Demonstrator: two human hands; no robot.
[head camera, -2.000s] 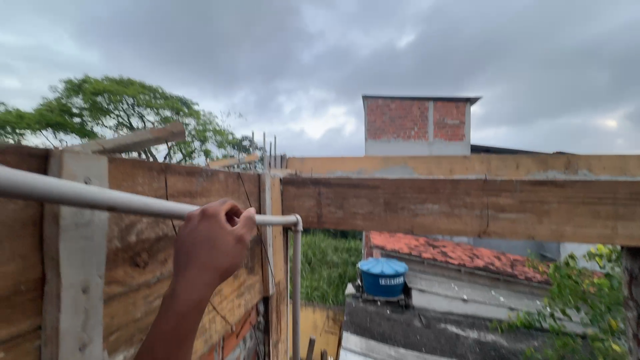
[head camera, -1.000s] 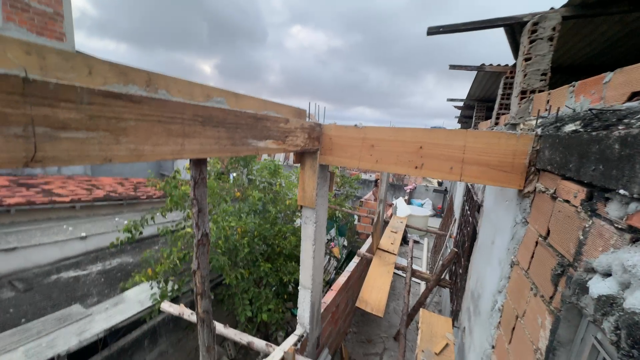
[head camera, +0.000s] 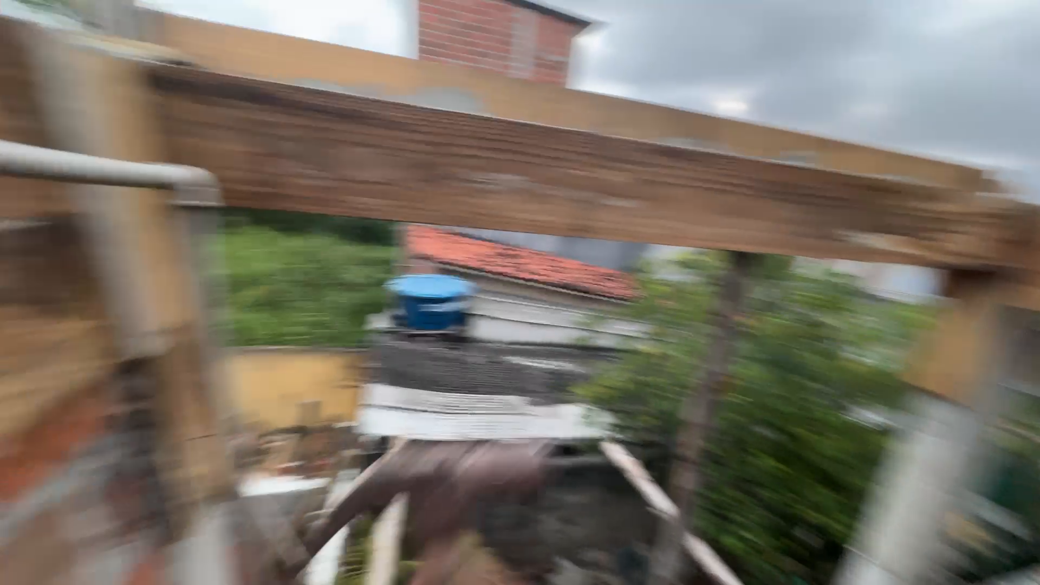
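Note:
Neither of my hands can be made out clearly. A blurred brown shape (head camera: 487, 475) at the lower middle may be a hand or forearm; which side it belongs to, and whether it holds anything, cannot be told. At the left, a grey plastic pipe (head camera: 89, 166) runs to an elbow (head camera: 197, 187) and turns down beside an upright wooden post (head camera: 146, 268). A long, dark wooden formwork board (head camera: 487, 175) crosses the view, with a lighter board (head camera: 650, 122) behind it.
Past the boards are a blue water tank (head camera: 431, 302), an orange tiled roof (head camera: 520, 262) and a leafy tree (head camera: 780, 422). A thin wooden pole (head camera: 707, 406) stands below the board; a grey post (head camera: 918, 487) is at the right. Brickwork (head camera: 57, 455) shows lower left.
Two seconds ago a hand was on the grey pipe; now no hand is on its visible part. The view has swung right, then back left.

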